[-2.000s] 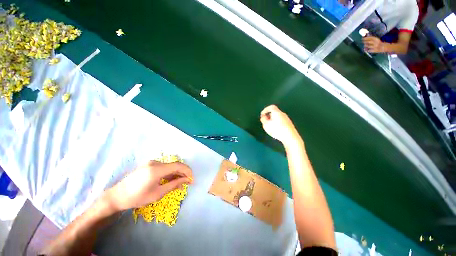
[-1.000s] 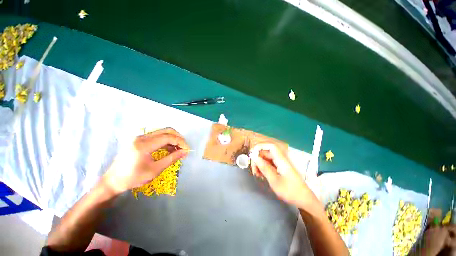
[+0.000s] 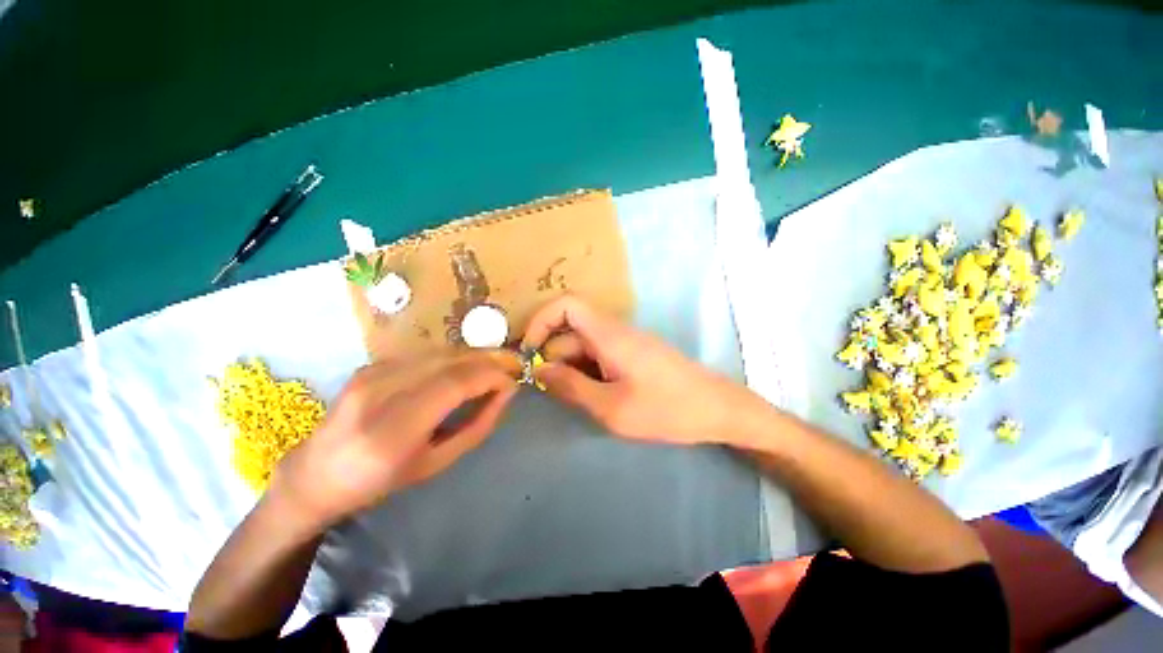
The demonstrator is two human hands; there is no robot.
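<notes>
A small yellow-and-white figure body (image 3: pixel 533 370) is between the fingertips of both hands, just below the cardboard pad. My left hand (image 3: pixel 415 415) pinches at its left side; whether a small yellow part is in those fingers is hidden. My right hand (image 3: pixel 625 376) holds the body from the right. The brown cardboard pad (image 3: pixel 587 249) lies just beyond, with a white disc (image 3: pixel 485 327) at its lower edge and a white holder (image 3: pixel 388 295) with a green tip at its left. A pile of small yellow parts (image 3: pixel 265 421) lies to the left.
A pile of figure bodies (image 3: pixel 950 338) lies at the right. Black tweezers (image 3: pixel 268 227) and a star-shaped yellow figure (image 3: pixel 788 138) lie on the teal edge. A white tape strip (image 3: pixel 733 166) runs down the sheet. The green conveyor belt (image 3: pixel 383 58) lies beyond. Another pile (image 3: pixel 18 491) is at far left.
The view has turned toward the right. My left hand has moved from the yellow pile to the right. My right hand came back from over the belt, and both hands now meet at the figure body.
</notes>
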